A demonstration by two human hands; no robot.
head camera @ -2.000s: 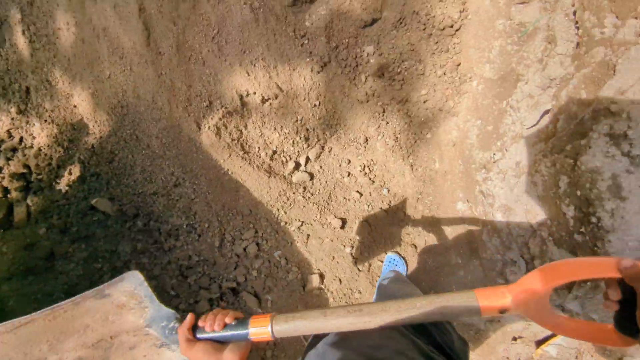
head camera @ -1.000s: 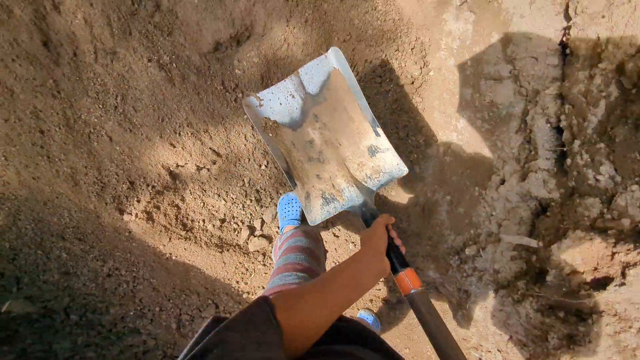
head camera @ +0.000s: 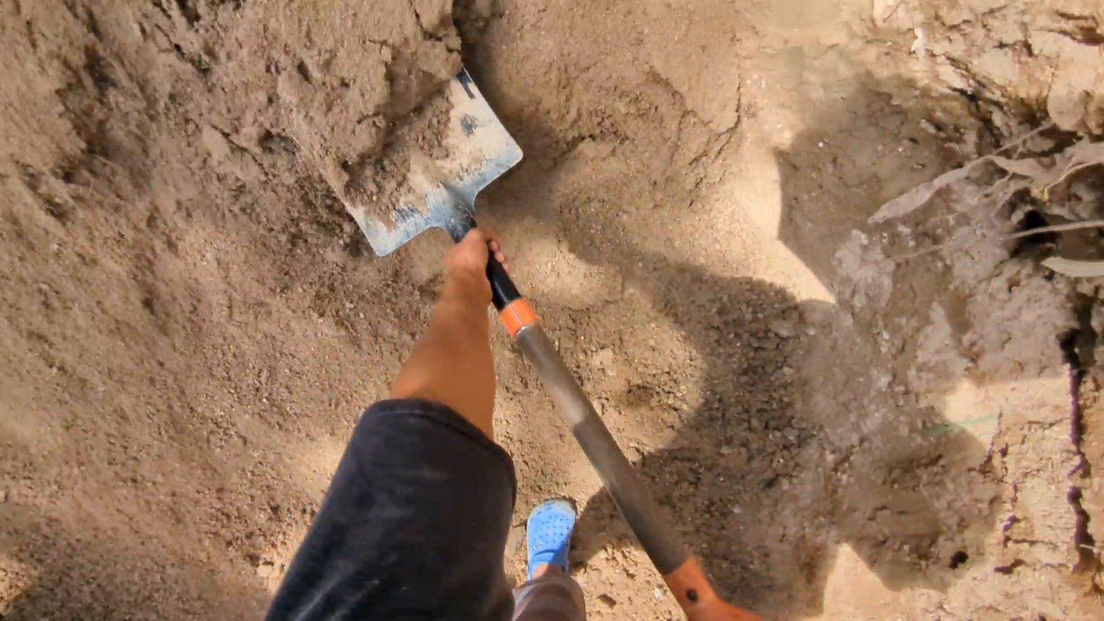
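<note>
My left hand [head camera: 473, 255] is closed round the black socket of a square-mouth shovel [head camera: 595, 431], just behind its metal blade [head camera: 466, 172]. The blade points toward the upper left, with its front part buried under brown soil [head camera: 379, 86] and more loose soil lying on its face. From the orange collar the shaft runs down to the lower right, where the orange handle leaves the frame. My right hand is out of view.
A blue clog [head camera: 550, 533] on my foot stands on the ground at the bottom centre. Cracked, rough earth with dry roots [head camera: 966, 181] lies at the right. Loose soil spreads over the left side.
The shovel blade, in open view a second ago, has moved into the soil, which now covers its front. My left hand still holds the socket. The right hand, seen at the handle two seconds ago, is out of frame.
</note>
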